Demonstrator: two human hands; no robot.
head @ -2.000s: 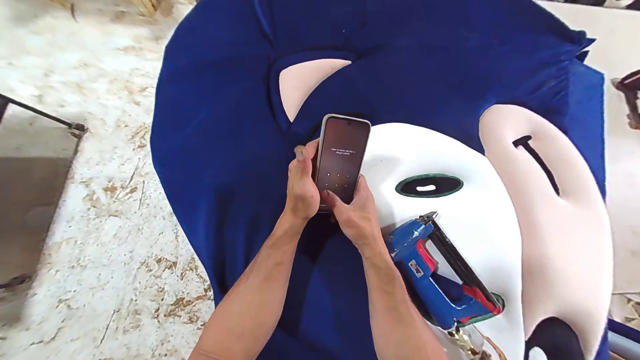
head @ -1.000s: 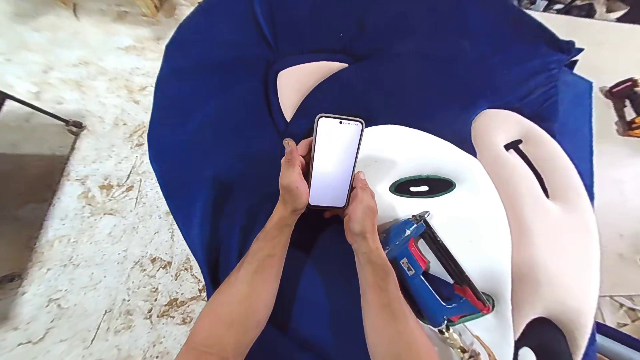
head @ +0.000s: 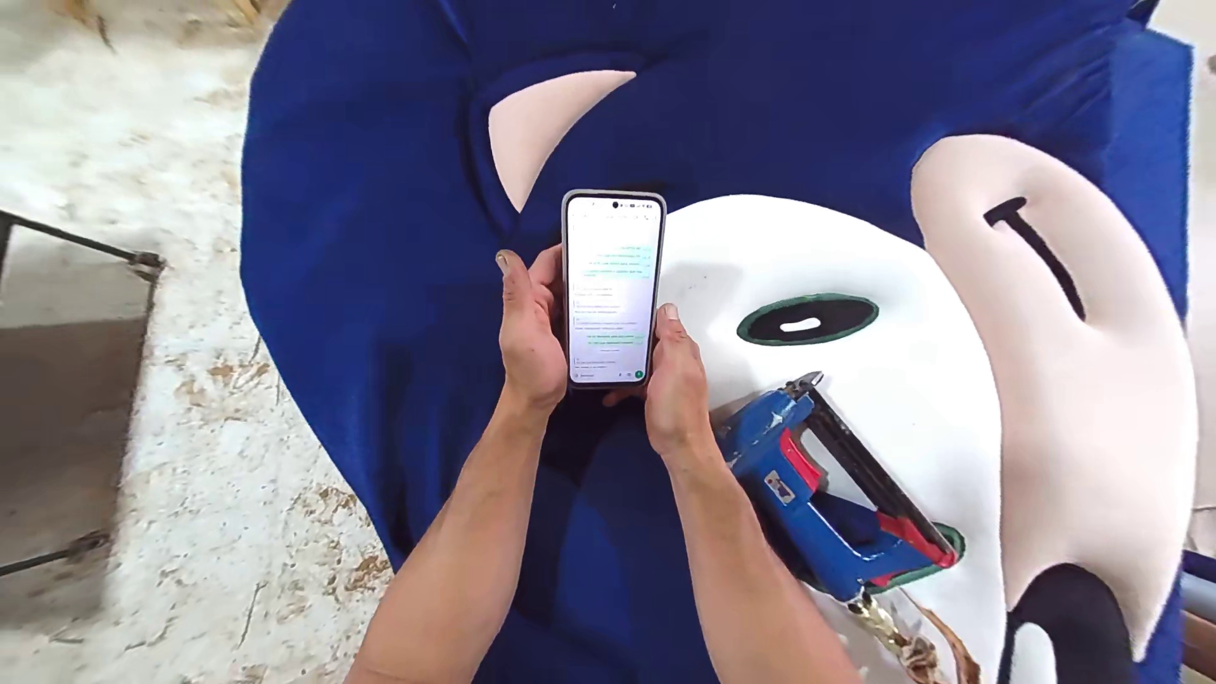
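Note:
Both hands hold a smartphone (head: 613, 290) upright, its lit screen showing lines of text. My left hand (head: 532, 332) grips its left edge, thumb along the side and fingers behind. Against the lower right edge rests my right hand (head: 674, 380), with its fingers partly hidden behind the phone. Beneath them lies a large padded cartoon-like face in blue fabric (head: 380, 237), with a white eye area (head: 883, 408) and a beige muzzle (head: 1064, 380). A blue and red pneumatic stapler (head: 826, 503) lies on the white part, beside my right forearm.
An air hose fitting (head: 888, 632) is attached at the stapler's lower end. To the left is a worn, stained whitish floor (head: 209, 456), with a dark metal frame (head: 76, 237) at the far left. The blue fabric's loose edge hangs along that side.
The phone's screen has gone from a dark display to blank white, and now to lines of text. My right thumb has moved from the screen's lower part to the phone's right edge.

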